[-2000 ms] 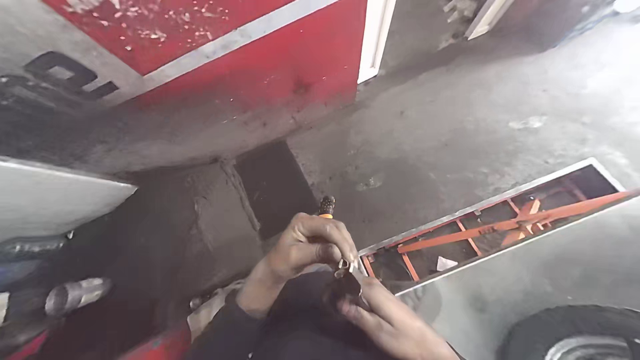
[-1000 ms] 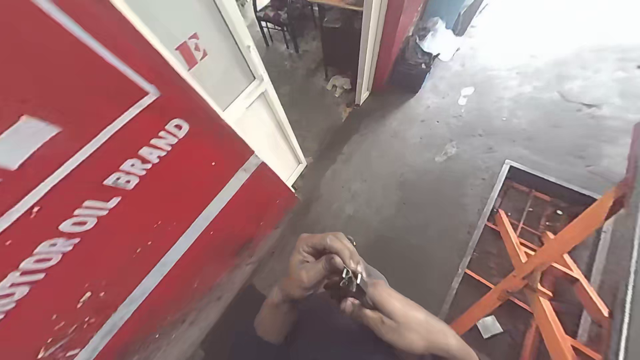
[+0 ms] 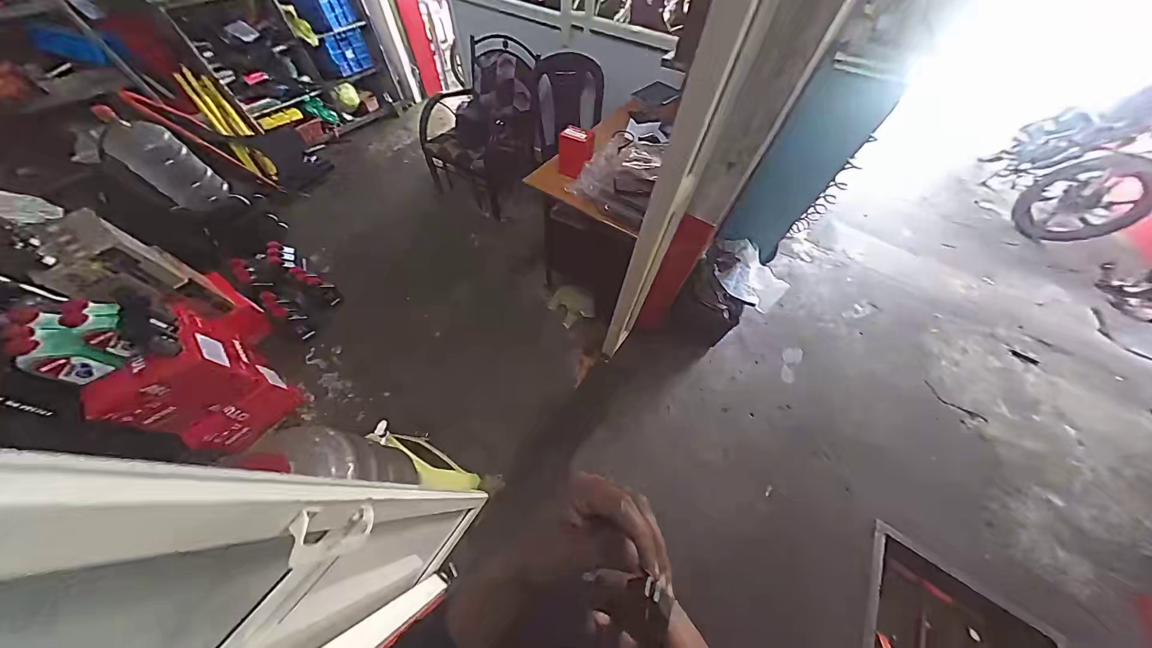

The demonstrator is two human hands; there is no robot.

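At the bottom centre my left hand (image 3: 621, 522) is curled with its fingers bent over a small dark object with shiny metal bits (image 3: 650, 594). My right hand (image 3: 681, 630) is against the same object from below, mostly cut off by the lower edge of the view. The two hands are close together in front of my body. Blur and shade hide what the object is exactly.
A white door (image 3: 243, 522) stands at lower left, near a doorway post (image 3: 688, 180). Beyond are red boxes (image 3: 193, 387), a wooden desk (image 3: 558, 175) and chairs (image 3: 495, 126). A framed floor pit (image 3: 954, 598) lies lower right; a motorcycle wheel (image 3: 1080, 198) is upper right.
The view has swung and moved far, from the red wall and floor pit to the doorway. Both hands stay together at the small object.
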